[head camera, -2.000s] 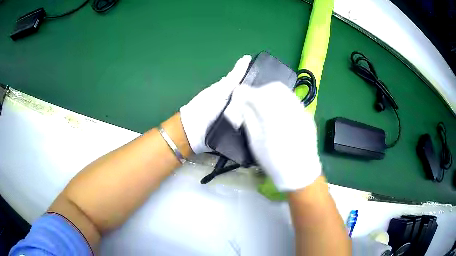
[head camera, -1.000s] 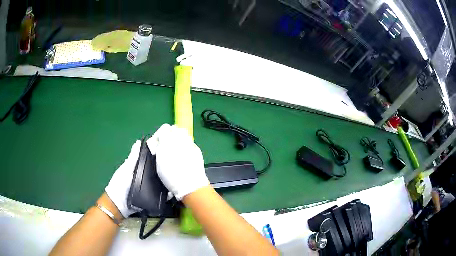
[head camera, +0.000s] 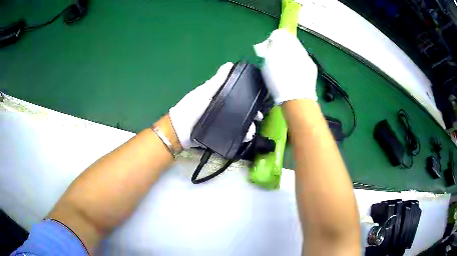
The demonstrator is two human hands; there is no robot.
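Note:
My left hand point(head camera: 200, 107), in a white glove, holds a black power adapter point(head camera: 233, 107) at a tilt above the near edge of the green belt. Its fingertips show on the adapter's right side. A black cord point(head camera: 201, 172) loops below the adapter, and a black plug point(head camera: 263, 145) hangs at its lower right. My right hand point(head camera: 289, 67), also gloved and blurred, is at the adapter's upper right, over the lime-yellow divider bar point(head camera: 268, 167). Its fingertips are unclear; I cannot tell whether it holds a cloth or touches the adapter.
On the green belt point(head camera: 125, 65), a corded adapter point(head camera: 334, 128) lies partly behind my right forearm. Another adapter point(head camera: 388, 142) and smaller ones lie farther right. One more adapter point(head camera: 11, 34) is at the upper left. Stacked adapters point(head camera: 403, 222) and a metal-topped item point(head camera: 375, 234) stand on the white bench.
My right hand has moved from across the adapter's face to its upper right. The adapter's broad face now shows, still in my left hand. The view has tilted down again.

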